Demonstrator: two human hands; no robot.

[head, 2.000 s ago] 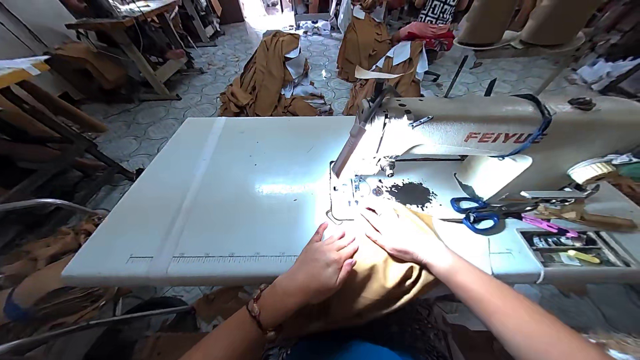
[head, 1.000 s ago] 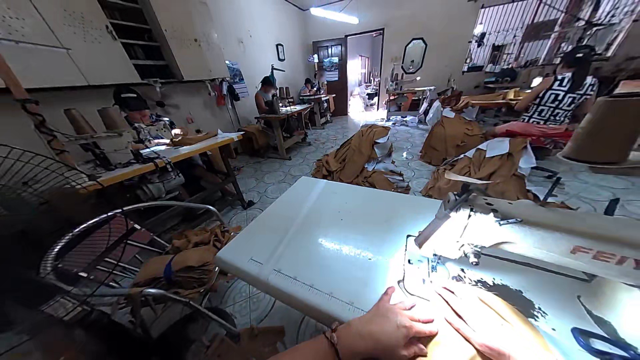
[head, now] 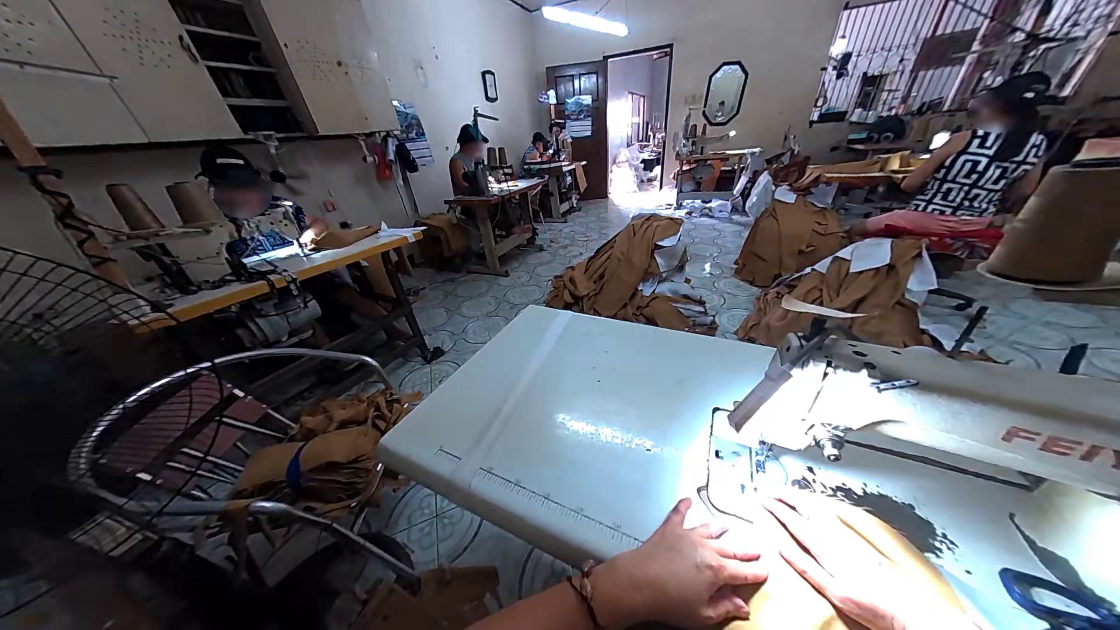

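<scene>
My left hand (head: pixel 687 569), with a bracelet at the wrist, lies palm down at the near edge of the white sewing table (head: pixel 560 420), its fingertips on tan fabric (head: pixel 884 542). Flat over that fabric rests my right hand (head: pixel 840 569), partly washed out by the lamp's glare and cut off by the frame's lower edge. Just beyond the fingers stand the needle and presser foot (head: pixel 761 455) of the industrial sewing machine (head: pixel 980 402). Blue-handled scissors (head: pixel 1054 599) lie at the lower right.
Heaps of brown fabric (head: pixel 612 271) lie on the tiled floor. At left are a metal-framed chair (head: pixel 227 420) bearing brown cloth bundles and a fan guard (head: pixel 61 289). Several people sit at other machines. A large thread cone (head: pixel 1063 219) stands at the right.
The view has swung up and left, bringing in the room, the chair and the other people. Both hands stay on the tan fabric by the needle.
</scene>
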